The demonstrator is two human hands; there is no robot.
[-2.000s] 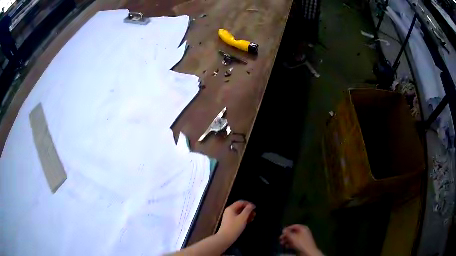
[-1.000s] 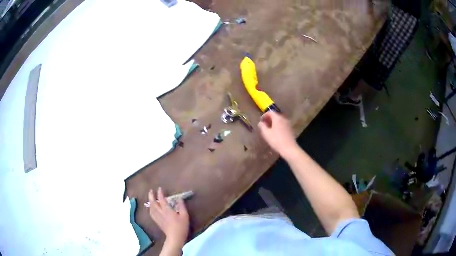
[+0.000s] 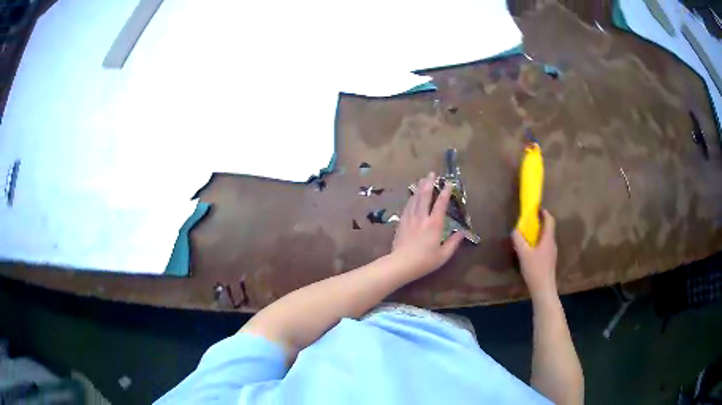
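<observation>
The yellow hand cutter (image 3: 531,190) lies lengthwise over the brown table, its dark tip pointing away from me. My right hand (image 3: 538,247) is closed around its near end. My left hand (image 3: 423,231) is on the tabletop with its fingers and thumb around silver metal clips (image 3: 457,207), which it partly covers. The white paper marker (image 3: 261,95) lies on the fabric lay, with teal cloth (image 3: 180,241) showing along its jagged cut edge, to the left of and beyond my hands.
Small dark and white scraps (image 3: 380,216) lie left of my left hand. A thin dark tool (image 3: 237,295) is by the table's front edge. A grey-beige bar (image 3: 133,33) lies on the marker. The brown table (image 3: 617,213) extends right to another white-topped stack (image 3: 665,49).
The view has turned right along the table. My right hand has taken hold of the cutter. My left hand has moved with a clip from beside the lay's edge to the other clip.
</observation>
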